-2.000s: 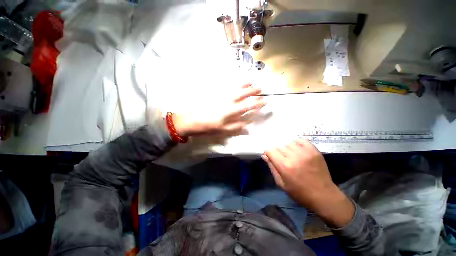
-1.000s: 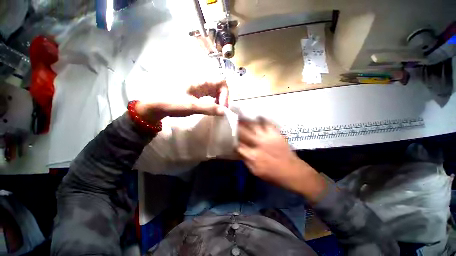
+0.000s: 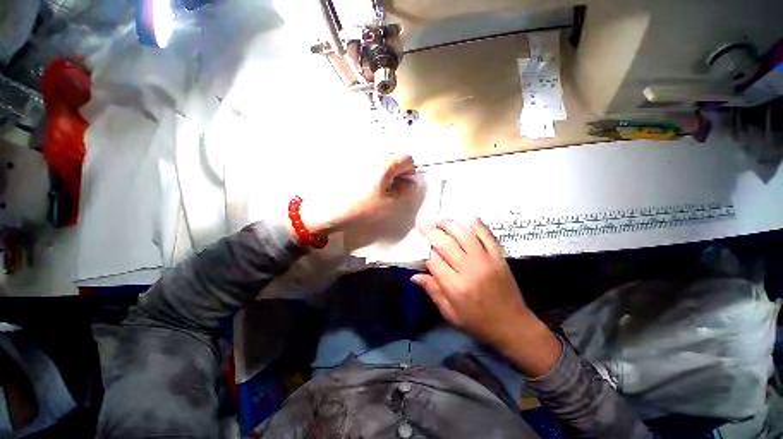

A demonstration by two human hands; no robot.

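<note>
A white fabric piece (image 3: 391, 231) lies at the table's front edge below the needle area, partly washed out by glare. My left hand (image 3: 382, 193), with a red bead bracelet at the wrist, rests on the cloth with its fingers curled; glare hides whether it pinches the cloth. My right hand (image 3: 470, 279) lies at the front edge, fingers spread and fingertips on the cloth's right part. The presser foot and needle area (image 3: 382, 107) is just above my left hand, largely lost in the glare.
More white cloth (image 3: 129, 171) covers the table's left part beside a red plastic bag (image 3: 65, 129). A paper label (image 3: 541, 90) lies on the machine bed. Snips with a yellow-green handle (image 3: 644, 130) lie by the machine arm. A printed scale (image 3: 618, 221) runs along the front edge.
The cloth that was lifted and folded between my hands now lies flatter on the table. My left hand has moved right, and my right hand has moved slightly right and down with its fingers spread.
</note>
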